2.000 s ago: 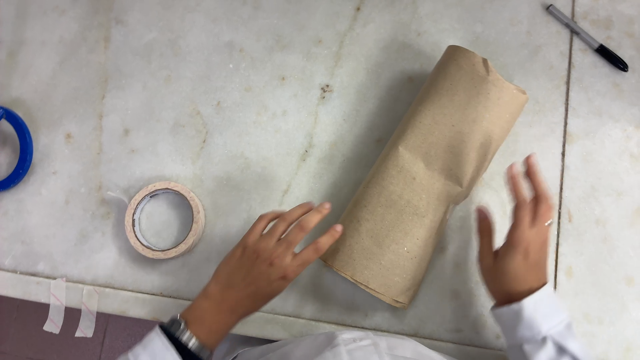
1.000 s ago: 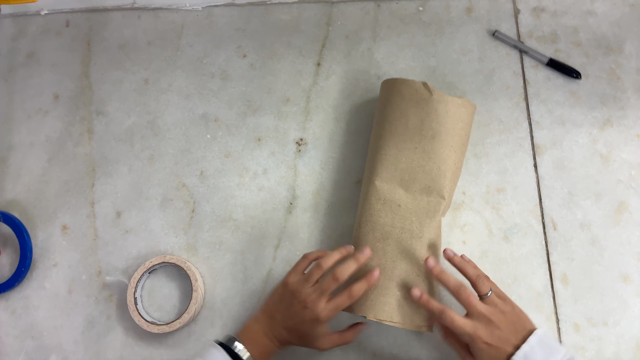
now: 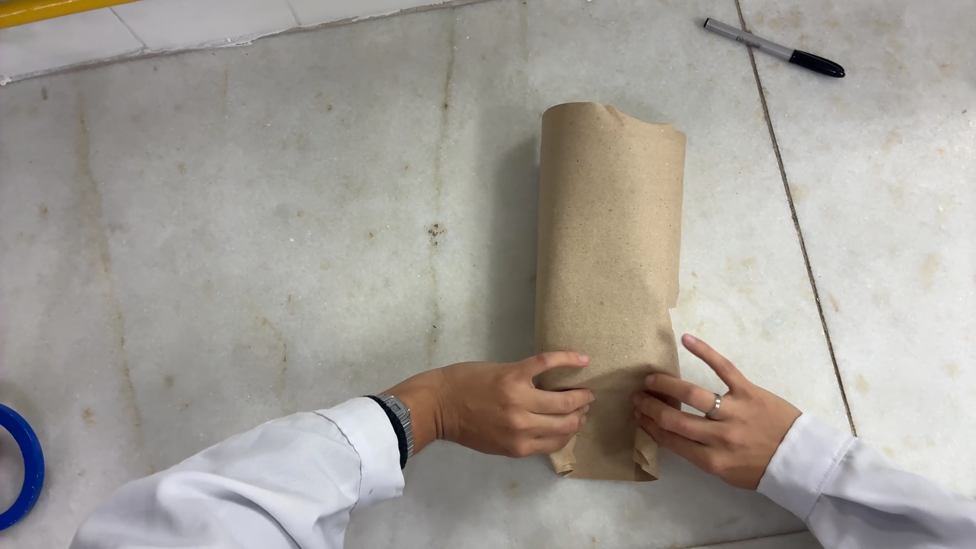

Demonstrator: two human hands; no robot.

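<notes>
A brown kraft paper wrap (image 3: 610, 229), shaped like a rolled bundle, lies lengthwise on the marble worktop. What is inside it is hidden. My left hand (image 3: 518, 404) presses on the left side of its near end, fingers curled over the paper. On the right side of that end, my right hand (image 3: 709, 419) presses with several fingertips while its index finger is raised off the paper. Between the hands the near end is flattened, and both of its sides are folded inward.
A grey marker with a black cap (image 3: 774, 47) lies at the upper right, across a joint in the marble. Part of a blue ring (image 3: 32, 469) shows at the left edge. White tiles (image 3: 206, 23) and a yellow bar (image 3: 53, 11) border the worktop at the upper left.
Both hands have closed in on the near end of the wrap, whose sides are now folded inward. The wrap has turned more upright in view. The tape roll has left view as the view shifted.
</notes>
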